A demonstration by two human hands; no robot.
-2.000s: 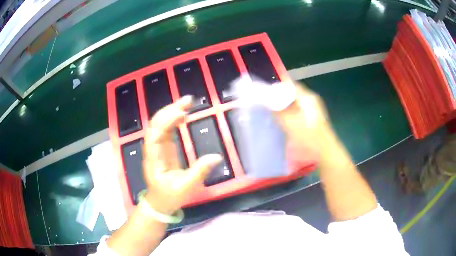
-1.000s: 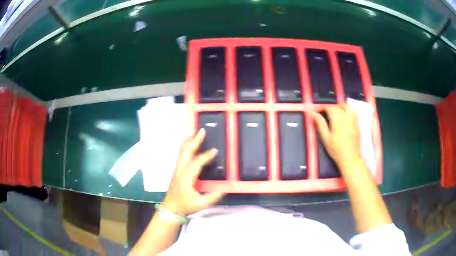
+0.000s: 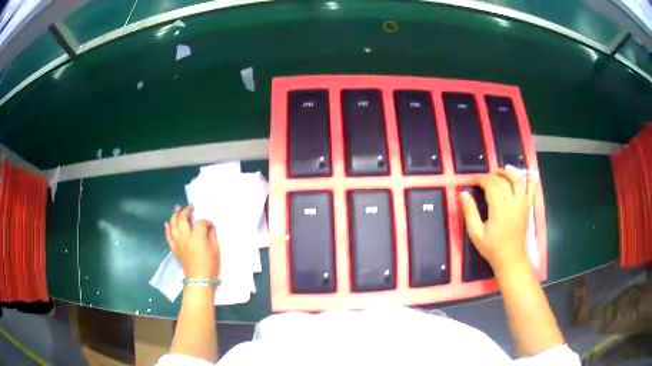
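Observation:
A red-orange tray (image 3: 397, 183) with two rows of pockets lies on the bench, holding black mobile phones (image 3: 371, 239). In the front right pocket something white and filmy, like a bagged phone (image 3: 532, 239), shows partly beside my right hand. My right hand (image 3: 503, 214) lies over the front row's right end, fingers at a black phone and the white film; its exact grip cannot be told. My left hand (image 3: 193, 246), with a bracelet, is on the left edge of the white bag stack (image 3: 232, 207), fingers bent; whether it pinches a bag cannot be told.
Stacked red-orange trays stand at the left (image 3: 23, 236) and right (image 3: 636, 200) edges. A pale metal strip (image 3: 171, 161) crosses the green bench. White scraps (image 3: 248, 78) and a small yellow ring (image 3: 389, 27) lie at the back. Cardboard is below the bench at left.
My left hand has moved left from the tray to the bag stack. My right hand stays at the tray's right end. Earlier it held a bagged phone above the tray.

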